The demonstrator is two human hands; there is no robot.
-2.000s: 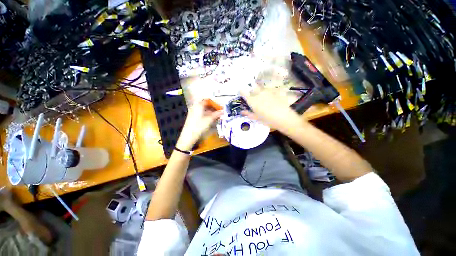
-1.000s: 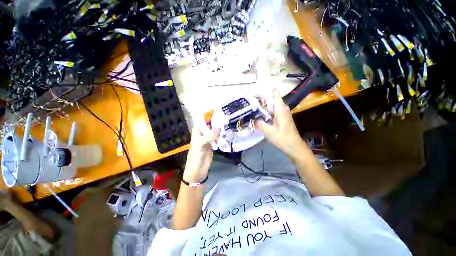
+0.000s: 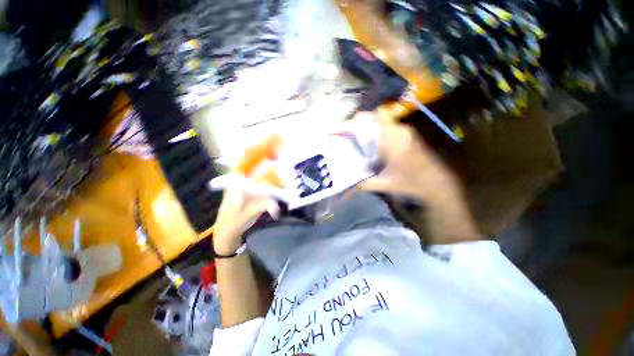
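Observation:
A white camera housing [image 3: 339, 163] with a black square panel is held over the bench edge, above the lap; it is motion-blurred. My left hand [image 3: 243, 208] holds its left side, with an orange finger cot [image 3: 258, 157] on one digit. My right hand [image 3: 410, 170] is on its right side, blurred, with the fingertips partly hidden. A black hot glue gun [image 3: 372, 73] lies on the bench beyond my right hand, with a pale glue stick [image 3: 434, 117] projecting from it.
A black parts tray [image 3: 177, 163] lies left of my hands. Partly built cameras with white rods [image 3: 52, 271] stand at far left. Cable leads [image 3: 486, 49] are heaped on both sides. Loose housings [image 3: 184, 306] lie below the bench edge, near a red item. Small parts [image 3: 222, 42] are heaped behind.
The view has shifted and blurred. The housing has turned so its black panel faces up more squarely and the wired opening no longer shows. Both hands remain at the housing.

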